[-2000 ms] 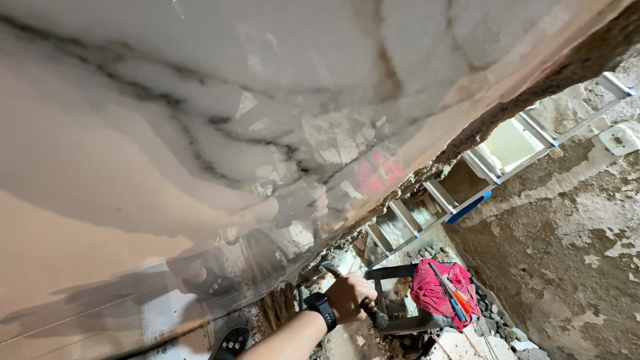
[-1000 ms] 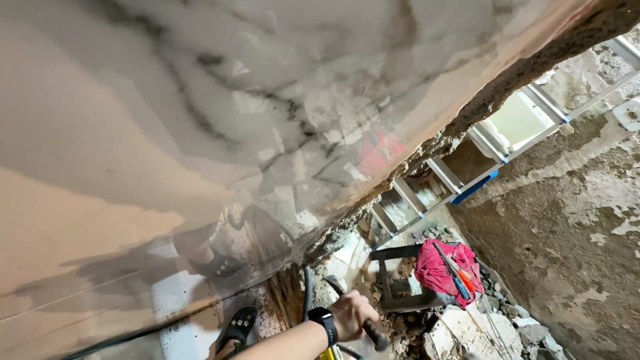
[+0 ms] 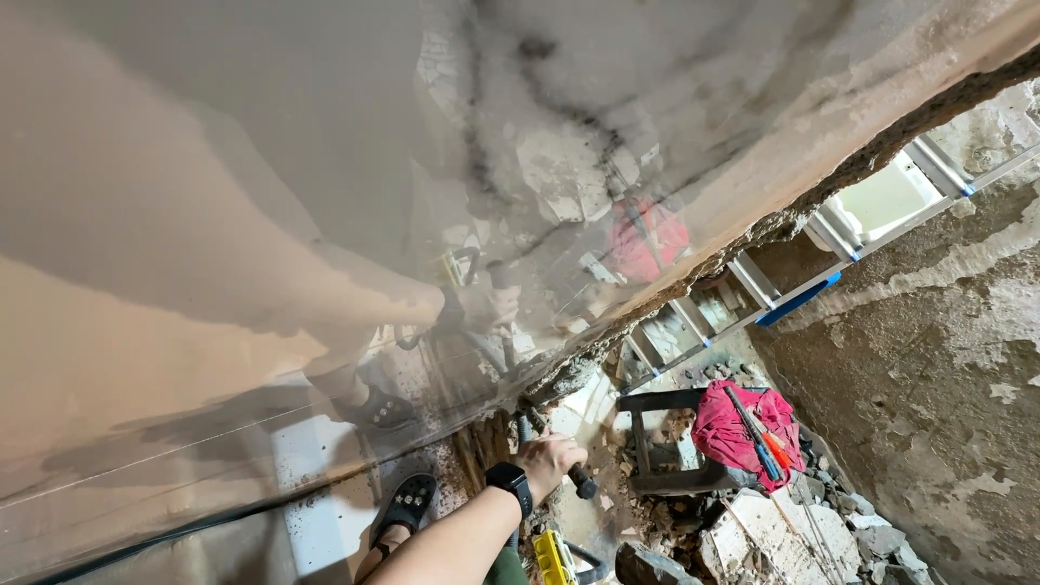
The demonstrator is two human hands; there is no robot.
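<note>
My left hand (image 3: 552, 463), with a black watch on its wrist, is closed around a dark-handled hand tool (image 3: 582, 481). The handle's thick end sticks out at the lower right of the fist. A thin part of the tool slants to the upper left, beside the broken lower edge of a glossy, marble-patterned wall panel (image 3: 569, 106). The tool's tip is hard to make out. The panel reflects the arm and hand. My right hand is out of view.
Right of the hand, a pink cloth (image 3: 735, 431) and screwdrivers (image 3: 768, 455) lie on a black frame (image 3: 674, 483). Rubble (image 3: 788, 536) surrounds it. An aluminium ladder (image 3: 760, 280) stands behind. A yellow object (image 3: 552, 556) is below the hand, and my clog-shod foot (image 3: 410, 504) is left.
The left hand still grips the same tool. The view has shifted, and more of the yellow object below the hand now shows.
</note>
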